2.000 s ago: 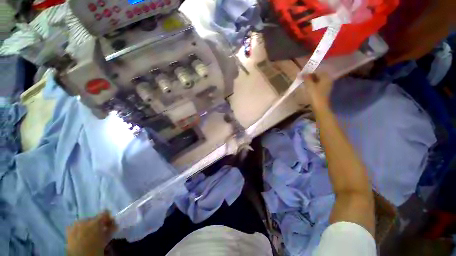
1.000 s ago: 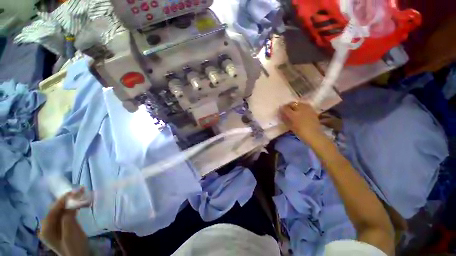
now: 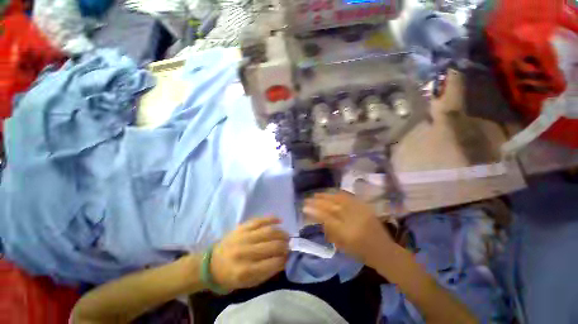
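My left hand (image 3: 250, 253) lies at the front edge of the light blue fabric (image 3: 209, 164), its fingers curled at the fabric's right edge. A small white label piece (image 3: 312, 247) sticks out to the right of its fingers. My right hand (image 3: 342, 224) is at the table edge below the machine needle area; its fingers are blurred, and whether it grips anything cannot be told. The white label strip (image 3: 443, 175) runs along the table from behind my right hand toward the right. The overlock machine (image 3: 355, 76) stands behind both hands.
A large light blue pile (image 3: 70, 164) lies left of the machine. Red plastic bags are at far left (image 3: 22, 57) and upper right (image 3: 529, 69). More blue pieces (image 3: 453, 253) lie below the table at right.
The view has swung left. My left hand has moved from the far lower left to the front of the machine. My right hand has moved left along the table, off the strip's right part.
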